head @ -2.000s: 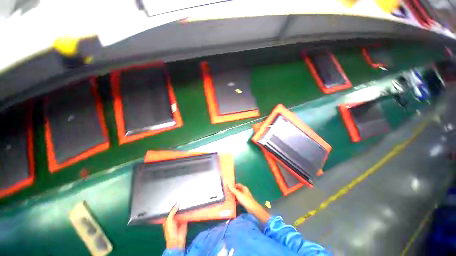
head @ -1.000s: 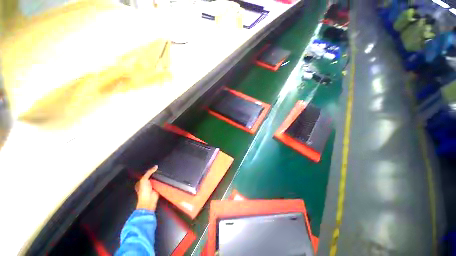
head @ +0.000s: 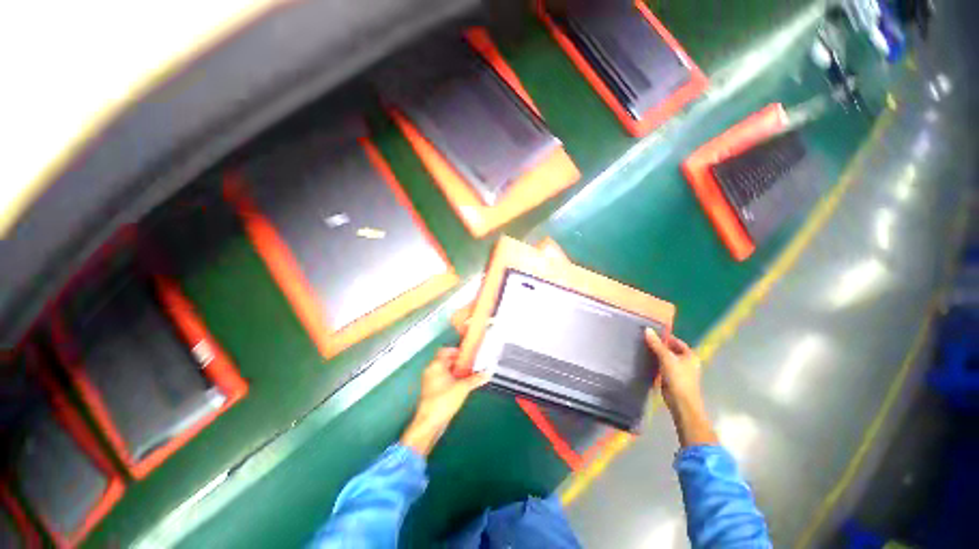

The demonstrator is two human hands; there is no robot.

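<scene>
A closed dark grey laptop (head: 580,341) with its vented underside up lies on an orange-red foam pad (head: 585,277) in front of me. My left hand (head: 438,388) grips the laptop and pad at the left edge, thumb at the laptop's corner. My right hand (head: 678,375) grips the right edge, thumb on top. Another orange-red pad with a dark slab (head: 588,431) shows partly under them; the rest of it is hidden. Whether the held laptop is lifted clear of it I cannot tell.
Several laptops on orange-red pads stand along the green bench behind, one with a small yellow piece (head: 370,233) on its lid. An open laptop (head: 764,184) with a keyboard is at the right. A white shelf (head: 140,97) overhangs at upper left. Yellow floor lines run at right.
My left hand has come off the laptop on the rear row and is now on the nearer one. My right hand has come into view on its right edge. The view has turned left.
</scene>
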